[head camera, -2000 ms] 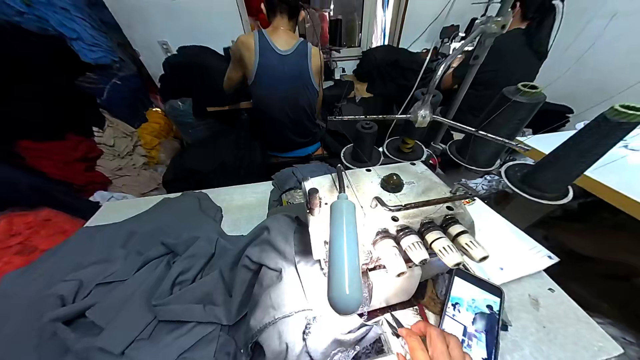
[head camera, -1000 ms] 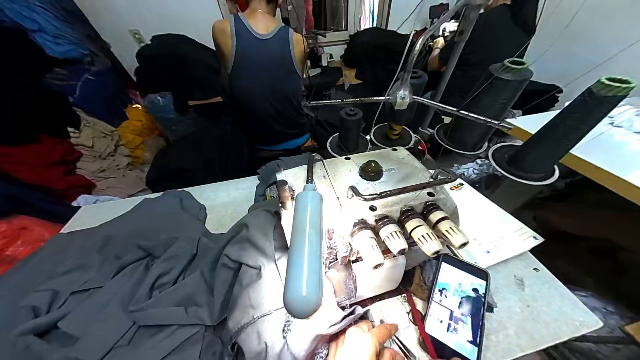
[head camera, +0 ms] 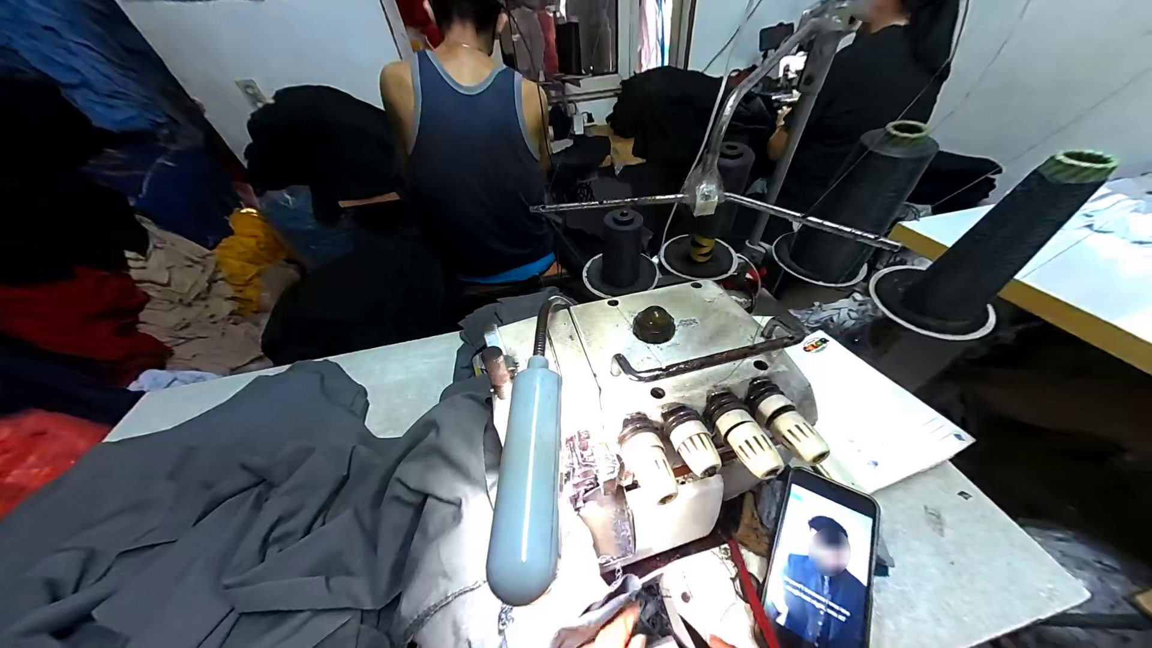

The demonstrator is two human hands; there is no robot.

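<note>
An industrial overlock sewing machine (head camera: 675,360) stands on the white table, with a row of cream tension dials (head camera: 742,436) and a blue-grey cylindrical lamp (head camera: 526,486). Dark grey fabric (head camera: 261,504) spreads left of it and runs under the lamp, brightly lit. At the bottom edge, fingers of what looks like my left hand (head camera: 619,627) touch the fabric edge beside the machine's lower front. Only a fingertip, seemingly of my right hand (head camera: 720,642), shows to the right, near a thin metal tool (head camera: 677,621). Both hands are mostly cut off, so their grip is hidden.
A phone (head camera: 821,567) leans right of the machine, by a paper sheet (head camera: 877,414). Thread cones (head camera: 1008,238) stand behind on a metal stand (head camera: 783,211). A person in a tank top (head camera: 477,153) and another in black (head camera: 877,108) are beyond. Cloth heaps (head camera: 189,297) lie left.
Two seconds ago a hand held a thin pointed tool between the machine and the phone; now only fingertips show at the bottom edge. The phone's picture has changed.
</note>
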